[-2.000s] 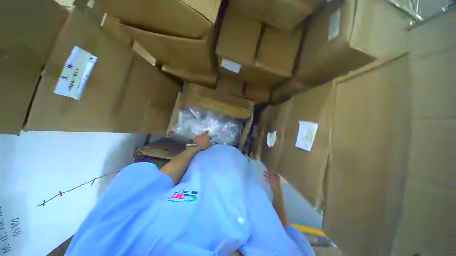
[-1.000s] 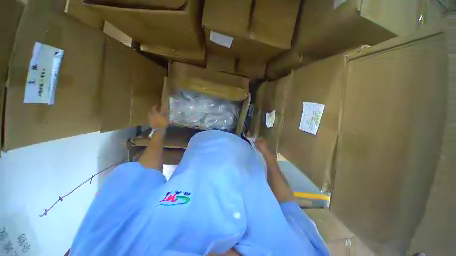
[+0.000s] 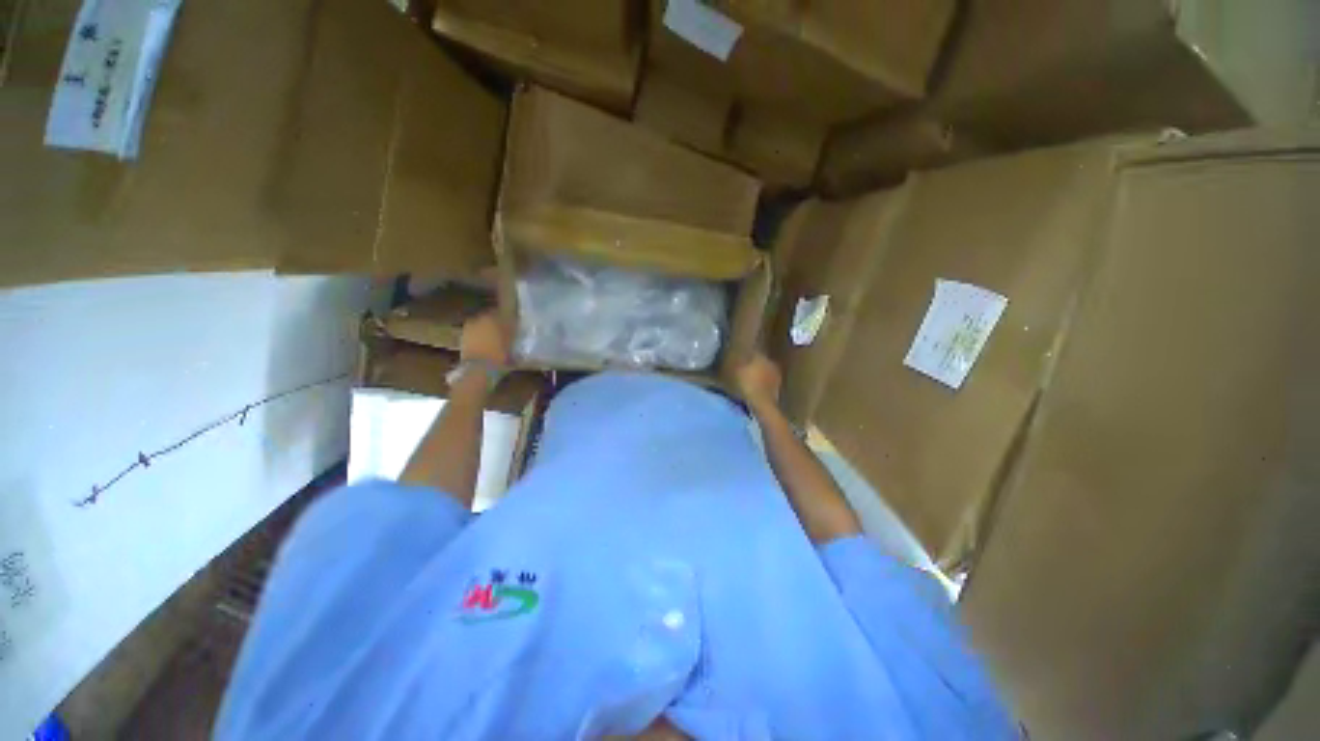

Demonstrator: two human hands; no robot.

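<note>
An open brown carton [image 3: 630,152] stands in front of me with its back flap raised. Shiny clear plastic wrap [image 3: 623,316] fills it; what lies under the wrap cannot be made out. My left hand [image 3: 487,342] is on the carton's left side near the front corner. My right hand [image 3: 757,379] is on its right side near the front corner. The fingers of both hands are partly hidden against the cardboard.
Large cartons with white labels stand at the left [image 3: 203,145] and right [image 3: 999,348], and more are stacked behind [image 3: 811,51]. A white panel with a drawn line [image 3: 174,377] is at the left. A lower carton [image 3: 420,371] sits beside my left forearm.
My left hand has moved from the plastic wrap to the carton's left side. My right hand has come up to its right side. The carton looks larger and its back flap stands higher in view.
</note>
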